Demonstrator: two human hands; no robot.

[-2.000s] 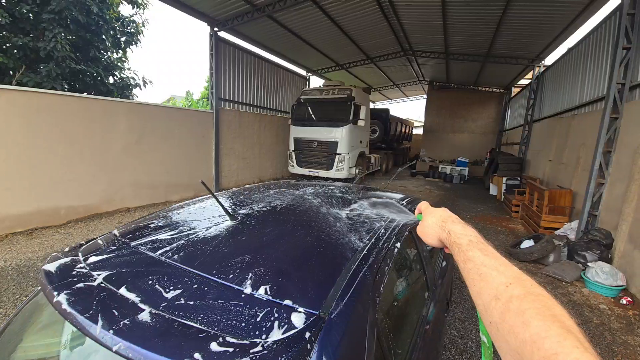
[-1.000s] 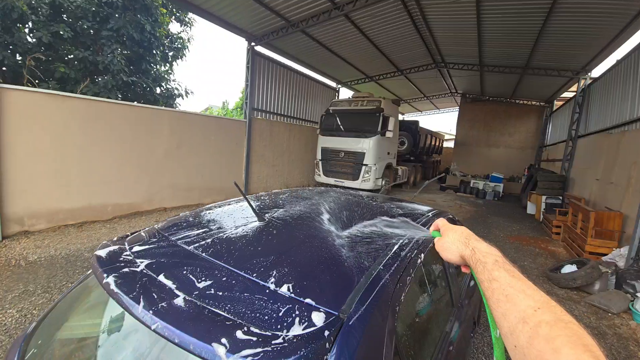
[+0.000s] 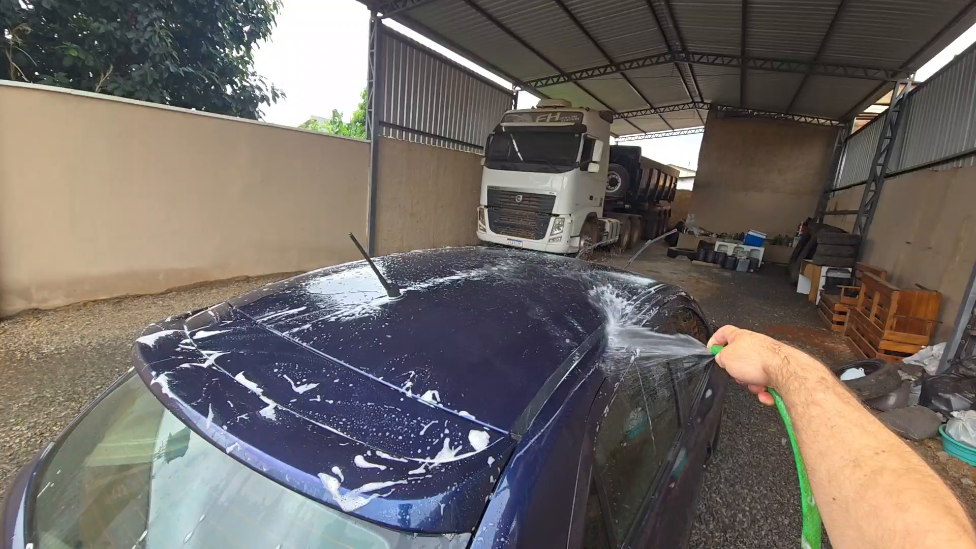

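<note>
My right hand (image 3: 751, 361) is closed around the end of a green garden hose (image 3: 799, 465), which hangs down below it. From the hose end a water spray (image 3: 656, 343) shoots left onto the right edge of the dark blue car roof (image 3: 457, 343). White foam (image 3: 351, 492) lies in streaks and patches on the rear spoiler, with more around the short roof antenna (image 3: 375, 267). The rear window (image 3: 152, 473) and the side window (image 3: 637, 435) are wet. My left hand is out of view.
A white truck (image 3: 530, 179) stands under the metal roof beyond the car. Wooden pallet furniture (image 3: 888, 313), a tire (image 3: 869, 377), bags and a teal basin (image 3: 957, 442) line the right side. A beige wall (image 3: 183, 198) runs along the left, with gravel (image 3: 99, 381) before it.
The spray has shifted along the roof's right edge, and foam seen there earlier has thinned. My right hand still grips the hose.
</note>
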